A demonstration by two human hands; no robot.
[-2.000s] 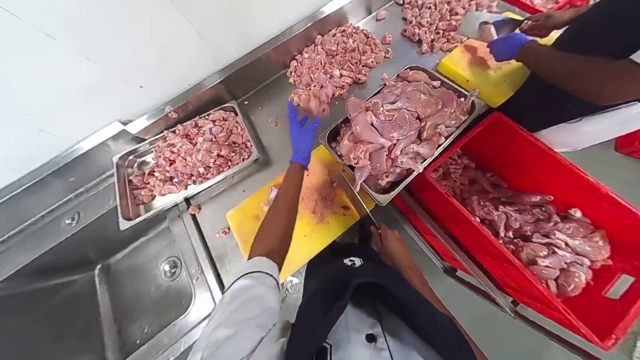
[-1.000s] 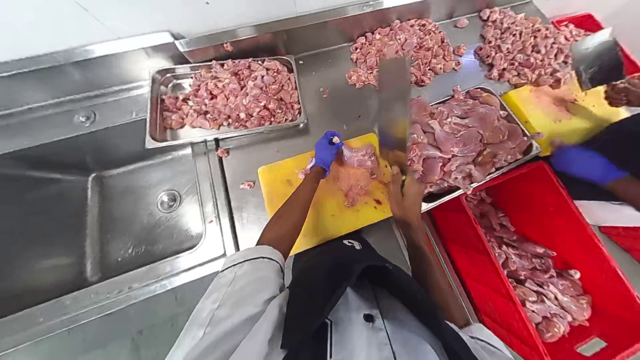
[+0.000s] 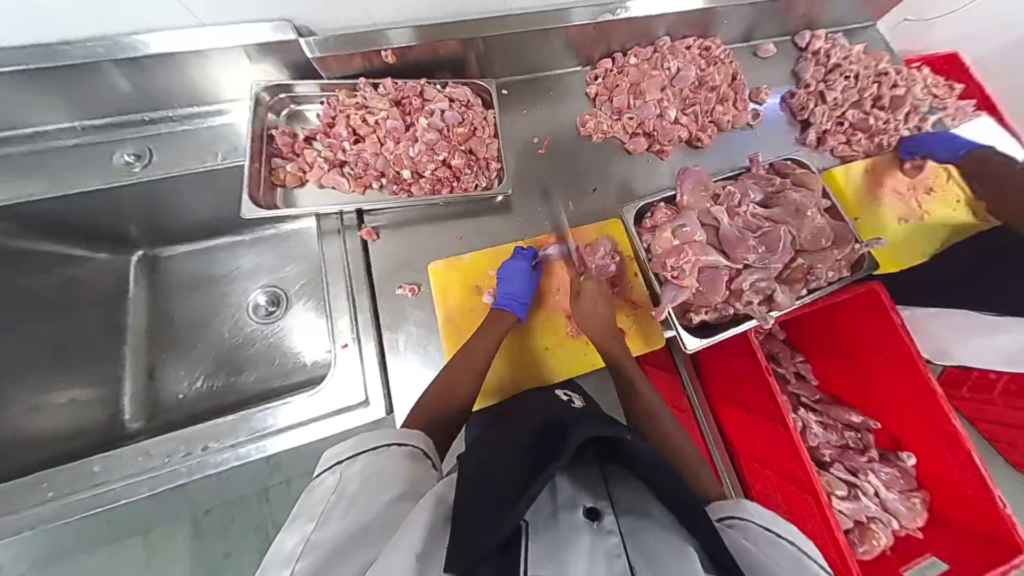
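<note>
On a yellow cutting board [image 3: 528,352], my left hand [image 3: 518,282], in a blue glove, grips the thin end of a raw chicken leg piece [image 3: 600,258]. Bare, my right hand [image 3: 594,308] is closed around the handle of a knife [image 3: 568,232], whose motion-blurred blade lies across the meat between both hands. Small scraps lie on the board. Just right of the board, a steel tray [image 3: 690,340] is heaped with raw chicken legs [image 3: 744,232].
A steel pan [image 3: 252,192] of cut chicken stands at back left, beside a sink [image 3: 232,320]. Two piles of chicken pieces [image 3: 672,92] lie behind. A red crate [image 3: 952,448] holds more chicken at lower right. A co-worker's gloved hand [image 3: 940,146] is over another yellow board [image 3: 872,208].
My left hand, over the meat pile two seconds ago, is on the board holding chicken. The knife, raised a second ago, has come down onto the meat. The view has shifted.
</note>
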